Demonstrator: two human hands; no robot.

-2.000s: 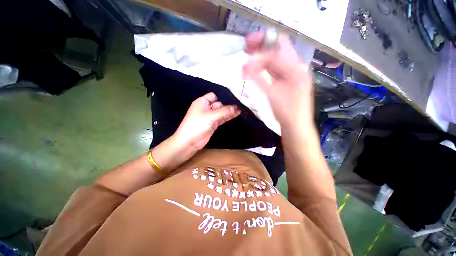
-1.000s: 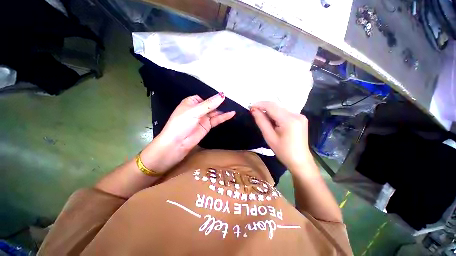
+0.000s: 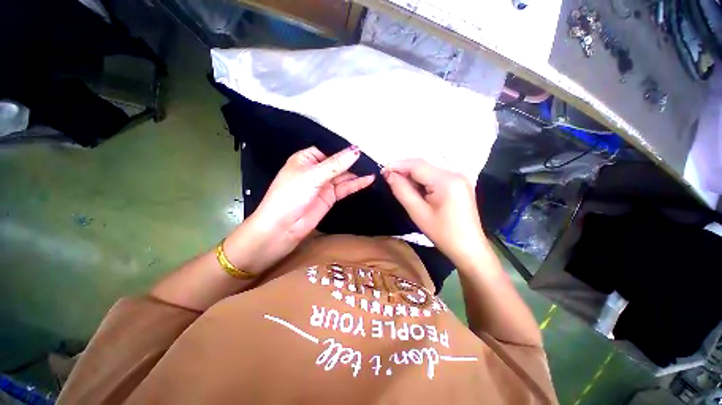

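Note:
The black fabric [image 3: 277,158] lies over the lap, with small pale dots on its left edge. The white fabric [image 3: 419,111] spreads beyond it. They meet along a slanting edge. My left hand [image 3: 305,190] is palm up on the black fabric, thumb and fingers around a fold near that edge. My right hand [image 3: 435,198] has thumb and index finger pinched together at the edge, just right of my left fingertips. A tiny pale glint shows at the right fingertips, perhaps a needle. No thread can be made out.
A white and grey worktable [image 3: 546,75] crosses the upper right, with small metal bits [image 3: 586,32] on it. Black garment pieces [image 3: 673,277] lie on a stand at right, and more dark cloth [image 3: 71,71] at upper left. Blue items and clear plastic sit under the table.
My right hand came down from a blurred position over the white fabric to the edge, then moved slightly left towards my left fingertips. My left hand turned and opened more, then stayed nearly still.

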